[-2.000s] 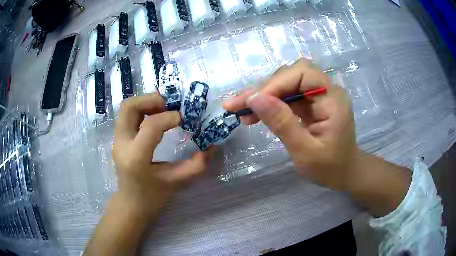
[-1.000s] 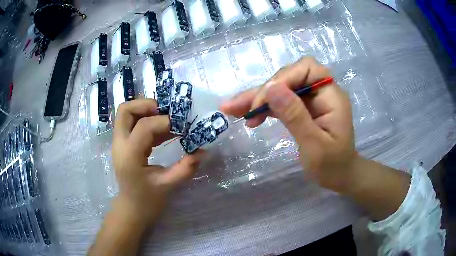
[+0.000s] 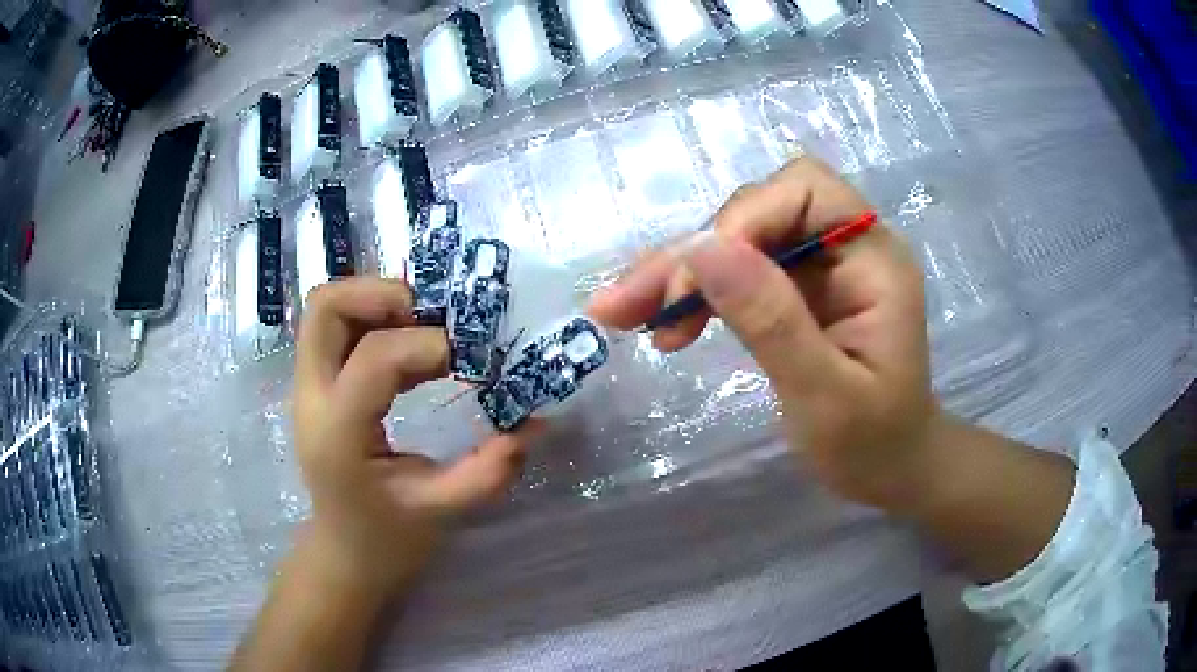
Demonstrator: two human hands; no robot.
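Note:
My left hand (image 3: 381,394) holds three electronic units fanned out, their circuit boards facing up. The lowest circuit board (image 3: 549,373) tilts towards my right hand; the middle board (image 3: 478,305) and the upper board (image 3: 435,250) stand more upright. Thin wires show between the lowest and middle boards. The units' bodies are hidden by the boards and my fingers. My right hand (image 3: 801,315) holds a fine pointed tool (image 3: 788,267) with a black grip and red tail end. Its tip is near the upper end of the lowest board; I cannot tell if it touches.
A clear blister tray (image 3: 788,407) lies beneath my hands, with white units (image 3: 458,63) in its far and left pockets. A smartphone (image 3: 160,217) with a white cable (image 3: 127,344) lies left. Another tray (image 3: 53,486) is at lower left, a dark pouch (image 3: 131,53) at upper left.
The fanned boards have moved left and slightly down from the first frame. The tool tip has come off the lowest board's end and sits just beside it.

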